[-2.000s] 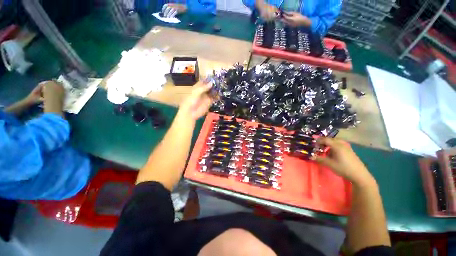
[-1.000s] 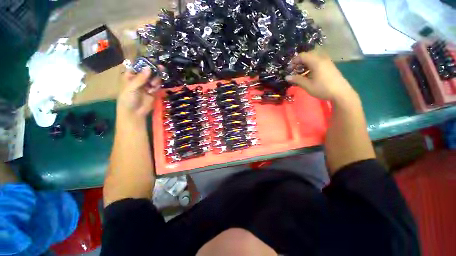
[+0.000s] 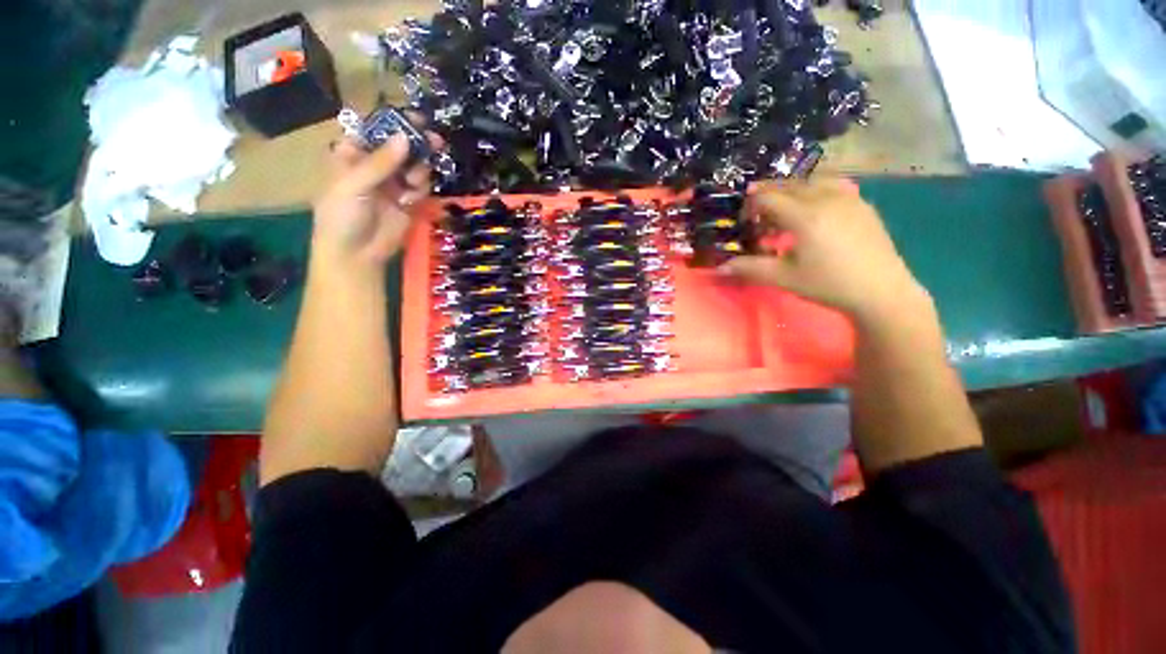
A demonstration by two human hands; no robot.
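Note:
An orange-red parts tray [image 3: 716, 351] lies on the bench in front of me. Two full columns of black-and-chrome parts [image 3: 614, 288] with yellow marks fill its left side. A short third column [image 3: 719, 224] lies at the tray's upper middle. My right hand [image 3: 818, 243] is over that column, its fingertips at the right ends of the parts. My left hand [image 3: 367, 192] holds a black-and-chrome part [image 3: 390, 130] above the tray's upper left corner. The parts heap [image 3: 627, 90] lies right behind the tray.
A small black box [image 3: 281, 79] and a crumpled white heap [image 3: 160, 134] are at upper left. Round black pieces [image 3: 215, 271] lie below them. A white sheet [image 3: 991, 102] and another parts tray [image 3: 1087, 256] are at right. A person's blue sleeve [image 3: 83, 498] shows at lower left.
The view has tilted down, so the far co-workers are out of the picture. My left hand has left the heap's edge and holds a part. My right hand remains at the third column.

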